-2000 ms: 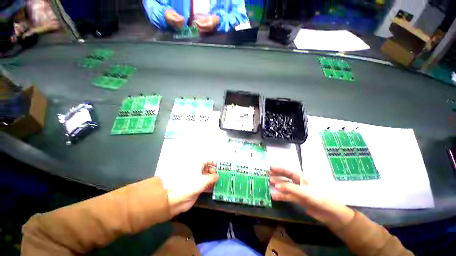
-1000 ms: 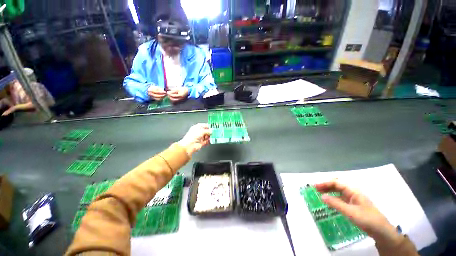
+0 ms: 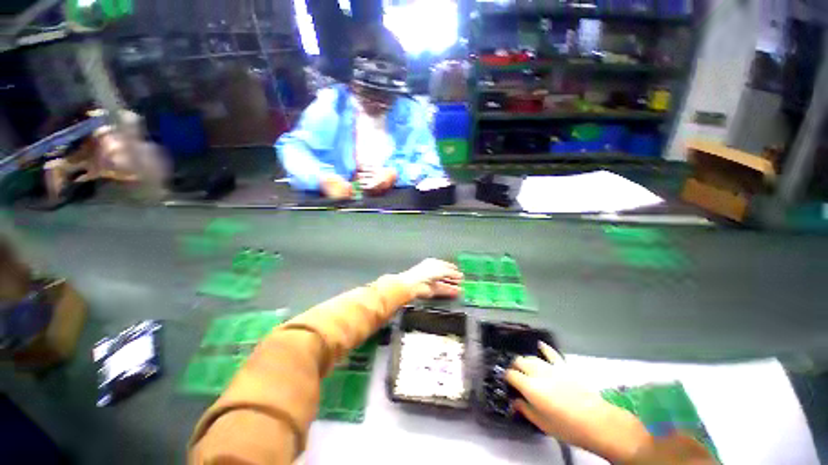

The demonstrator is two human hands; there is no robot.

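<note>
A green circuit board panel lies on the dark green bench beyond the bins. My left hand is at its left edge; whether the fingers grip it is unclear. My right hand reaches into the right-hand black bin, its fingers among the dark components; whether they hold any is hidden. The left-hand bin holds small white components. Another panel lies on white paper at the right, partly behind my right wrist and blurred.
More panels lie at left, partly behind my left sleeve, and across the bench. A shiny packet and an open carton are at far left. A person in blue sits opposite, near another white sheet.
The panel carried by my left hand is down on the bench beyond the bins. My right hand has moved left from above the right-hand panel into the dark components' bin. The view has shifted.
</note>
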